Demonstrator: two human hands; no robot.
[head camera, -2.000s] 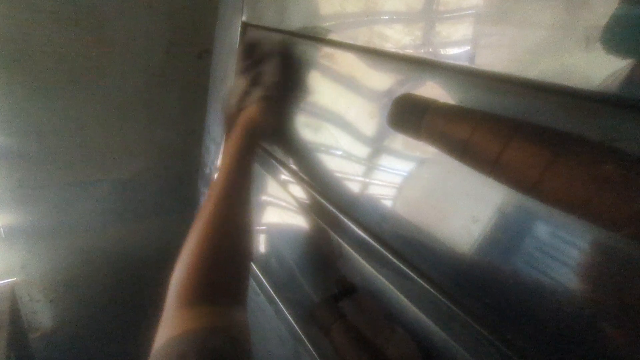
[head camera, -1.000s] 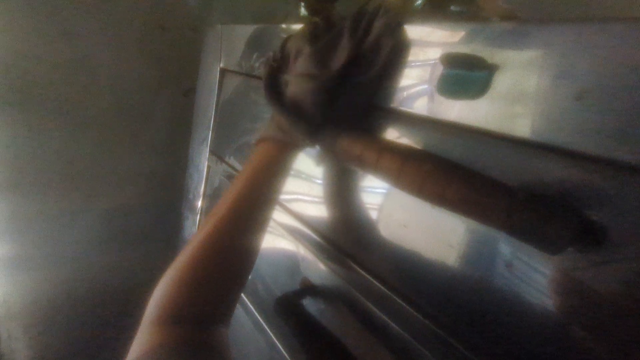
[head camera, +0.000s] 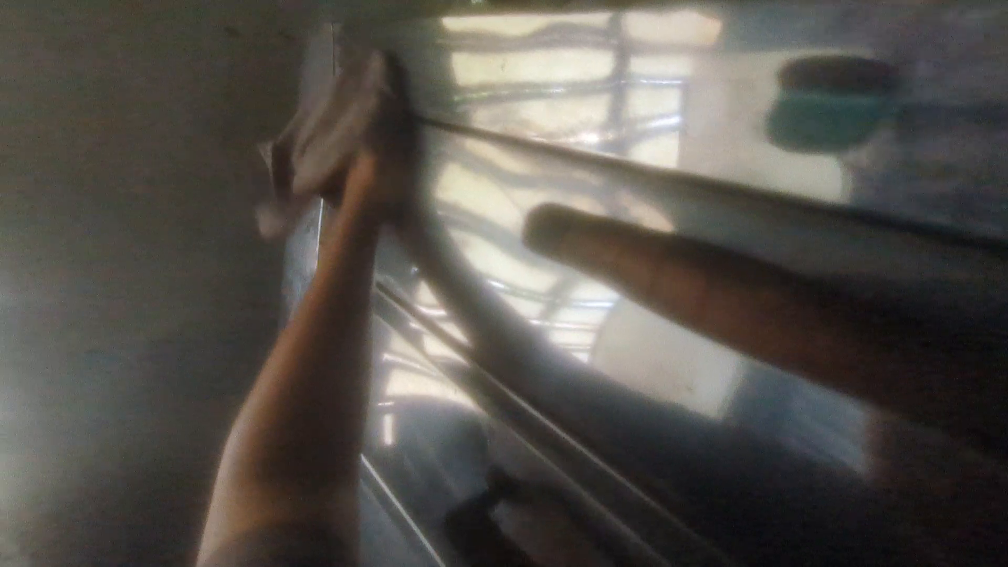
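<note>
My left hand (head camera: 374, 161) is blurred and reaches up from the bottom left. It holds a crumpled greyish-brown cloth (head camera: 335, 138) against the left edge of a glossy dark panel (head camera: 551, 378), which looks like a vehicle door. Part of the cloth hangs past that edge. The fingers are mostly hidden by blur and cloth. A long brown rounded form (head camera: 709, 291), perhaps a door handle, lies to the right of the hand without touching it. My right hand is not in view.
A crease (head camera: 630, 165) runs across the upper panel, and trim lines (head camera: 520, 402) slant across its lower part. Bright window-like reflections and a green patch (head camera: 831, 118) show on the gloss. Left of the panel edge is a dull grey surface (head camera: 142, 260).
Since one second ago, my left hand and the cloth have moved left, from the brown form's end to the panel's edge. The view has shifted too.
</note>
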